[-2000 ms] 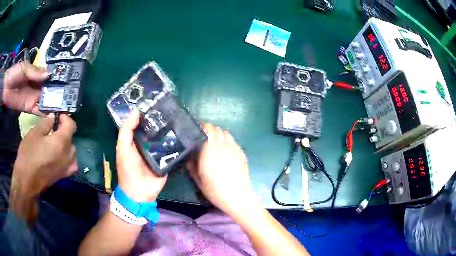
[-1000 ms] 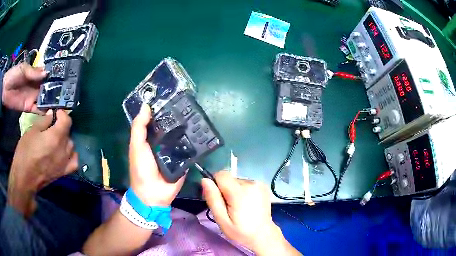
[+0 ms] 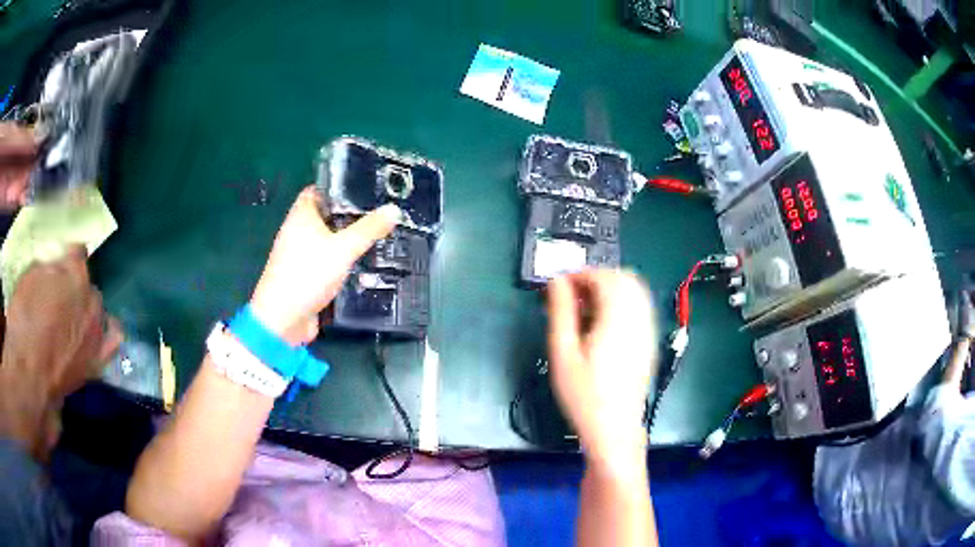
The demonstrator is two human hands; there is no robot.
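Note:
An opened trail camera (image 3: 380,305) lies upright on the green mat in front of me, with a thin black cord (image 3: 393,395) running from its bottom edge. My left hand (image 3: 321,251) holds it at its left side, thumb near the lens ring. A second opened trail camera (image 3: 561,219) lies to its right with a pale, lit display. My right hand (image 3: 604,331) is at this unit's bottom edge, fingers curled; the hand hides the plug area, and what the fingers touch cannot be told.
Three power supplies (image 3: 829,139) with red digits stand at right, with red leads (image 3: 682,299). A blue and white card (image 3: 510,83) lies farther back. Another person's hand (image 3: 53,321) and a blurred camera unit (image 3: 80,118) are at left. Tape strips (image 3: 429,395) are at the bench edge.
The left camera has gone from tilted in my hand to straight, with a cord now at its bottom. My right hand has moved right to the second camera. The neighbour's unit has moved.

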